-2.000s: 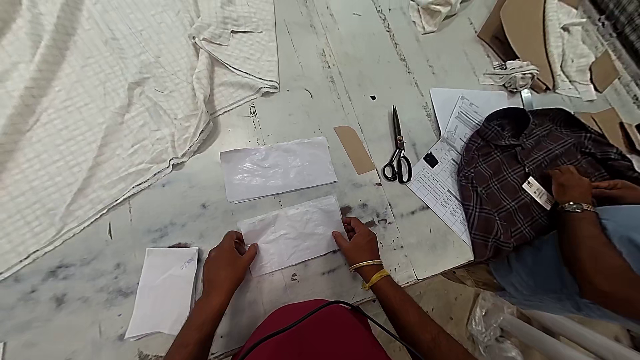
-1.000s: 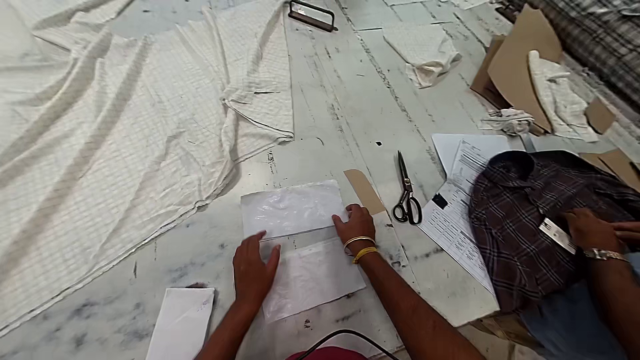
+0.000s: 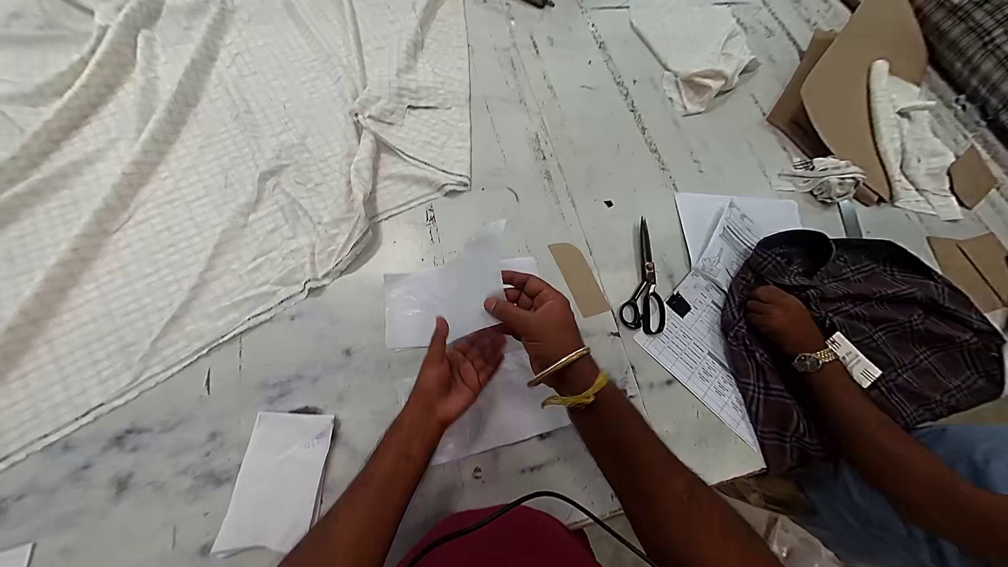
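Observation:
My right hand (image 3: 539,319) pinches the right edge of a thin white sheet (image 3: 465,287), which is lifted and curled over a white stack (image 3: 403,315) on the table. Just left of it, my left hand (image 3: 458,374) has its palm up and fingers apart, holding nothing. Beneath both hands lies another white sheet (image 3: 512,405), partly hidden by them. A folded white paper stack (image 3: 276,480) rests at the lower left. Right of my right hand are a brown card piece (image 3: 579,279) and black-handled scissors (image 3: 647,283).
White checked fabric (image 3: 220,173) covers the table's left. At right, a co-worker's hand (image 3: 783,319) rests on a dark plaid shirt (image 3: 890,315) beside printed papers (image 3: 701,354). Brown card patterns (image 3: 866,87), white cloth pieces (image 3: 693,47) and a crumpled cloth bundle (image 3: 823,179) lie farther back.
My right hand has lifted a thin sheet by its edge; one second ago it rested on the sheets. My left hand has turned palm up. The co-worker's hand has moved on the shirt.

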